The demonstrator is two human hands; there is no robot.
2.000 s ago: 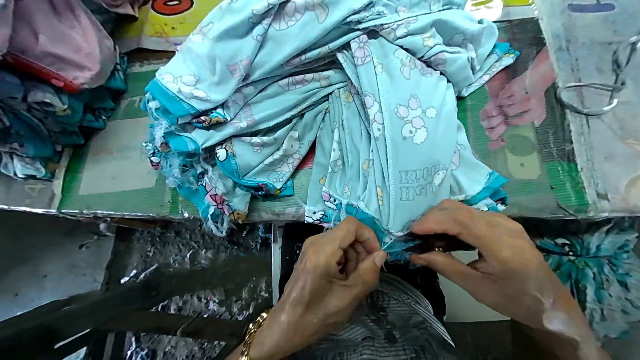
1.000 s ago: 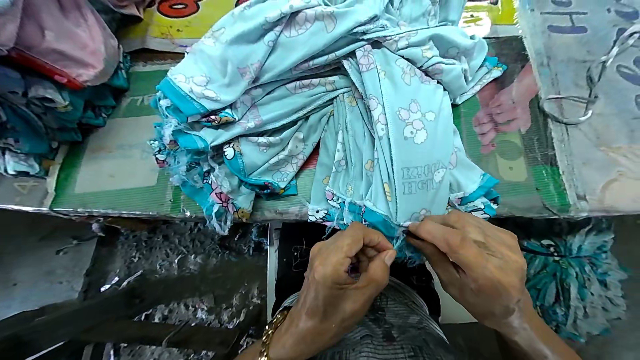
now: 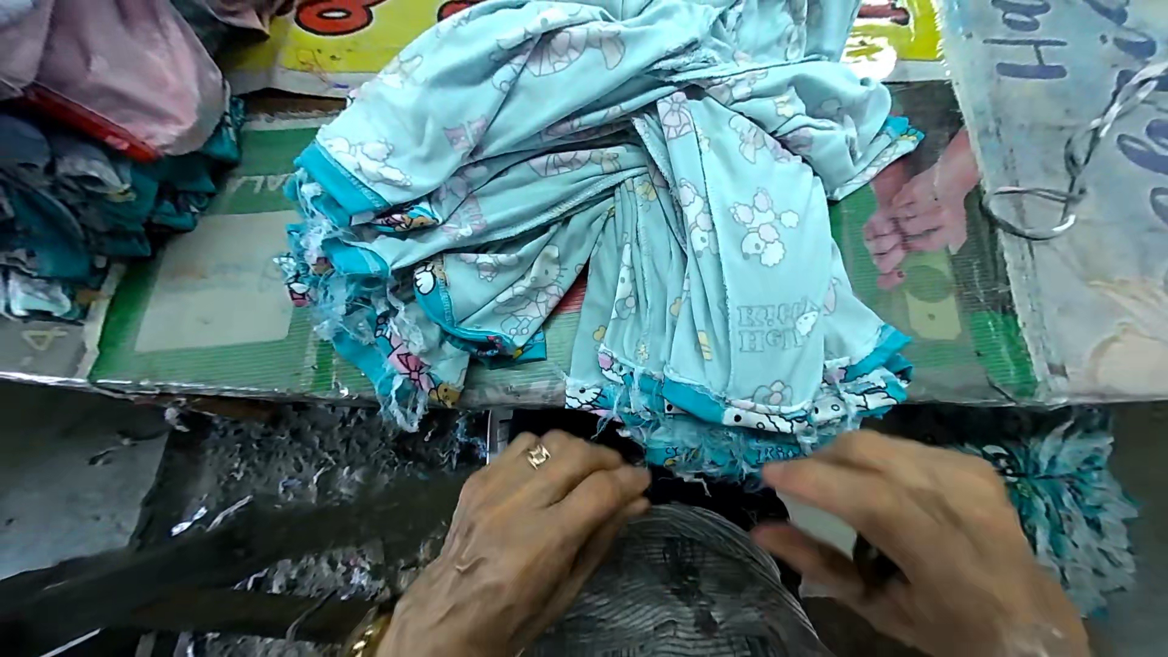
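Note:
A heap of light blue printed garments (image 3: 547, 164) lies on the table, with darker teal hems and frayed threads along its front edge. My left hand (image 3: 520, 547), with a ring and a gold bracelet, is turned back up just below the front hem, its fingers bent together; what lies under the fingertips is hidden. To the right, my right hand (image 3: 903, 538) has its thumb and forefinger spread apart just below the hem's right part. A small dark object (image 3: 876, 561) shows within its palm, partly hidden by the fingers, and cannot be made out.
Pink (image 3: 137, 73) and teal garments (image 3: 82, 201) are piled at the left. A twisted metal wire loop (image 3: 1040, 210) rests on the printed sheet at the right. Below the table edge, teal cloth strips (image 3: 1077, 520) hang at the right and thread scraps (image 3: 338, 456) litter the left.
My hands have moved apart and come away from the hem they were pinching. The left hand has turned back up, and the right thumb and forefinger have spread.

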